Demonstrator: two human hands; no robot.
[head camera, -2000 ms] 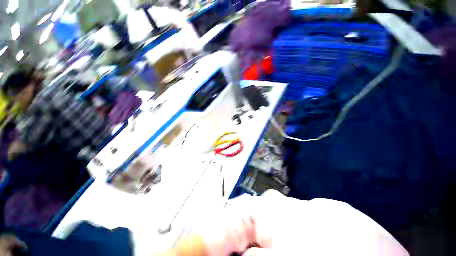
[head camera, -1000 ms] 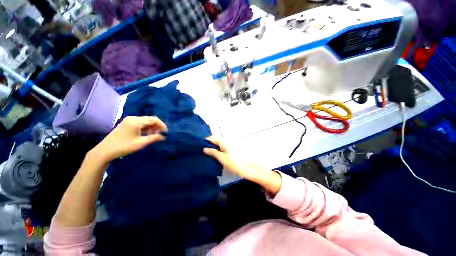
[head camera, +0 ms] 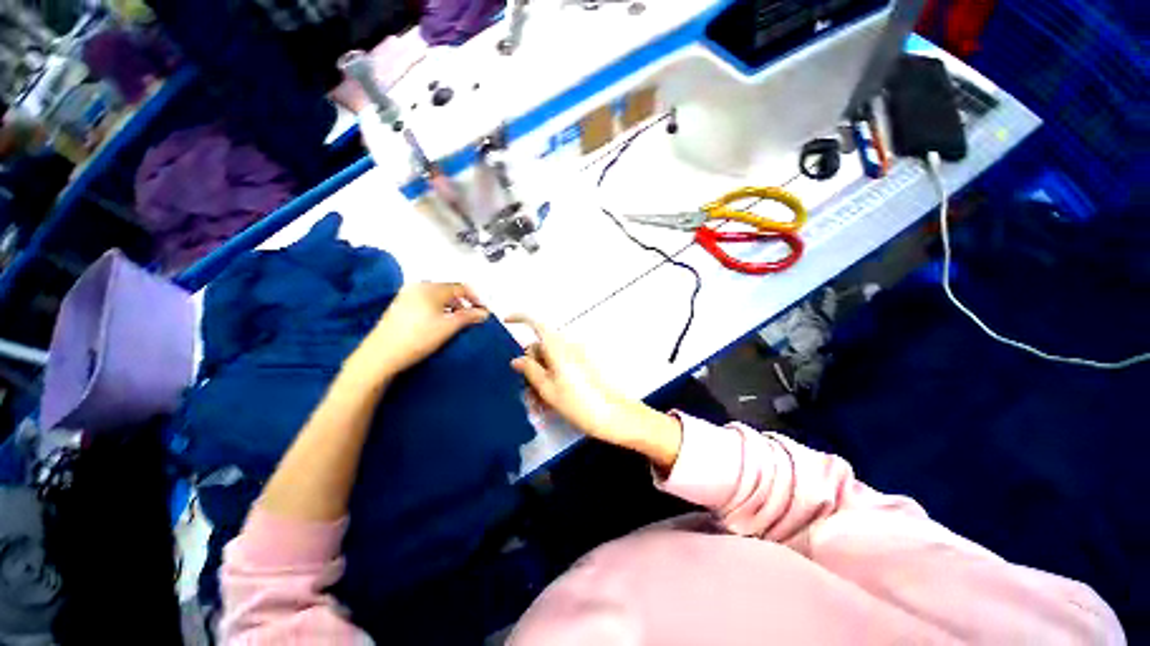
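A dark blue garment piece (head camera: 441, 416) lies at the table's front edge, left of the sewing machine (head camera: 580, 101), with more of the crumpled blue cloth behind it. My left hand (head camera: 423, 326) pinches the cloth's upper edge between thumb and fingers. My right hand (head camera: 568, 385) is at the cloth's right corner, its fingertips bent at the edge; the exact grip is too small to tell. The presser foot (head camera: 511, 235) is beyond my hands, apart from the cloth. Scissors with yellow and red handles (head camera: 750, 230) lie to the right.
A lilac bin (head camera: 120, 341) stands at the left table edge. A dark cord (head camera: 694, 284) lies near the scissors. A black device (head camera: 927, 107) with a white cable is at the right. Purple cloth (head camera: 214, 196) lies at the station behind, and a blue crate (head camera: 1072, 88) stands far right.
The view swung from the machine's right side to the cloth, then shifted so things sit further left. My hands have come closer together at the cloth's edge, which now lies flatter.
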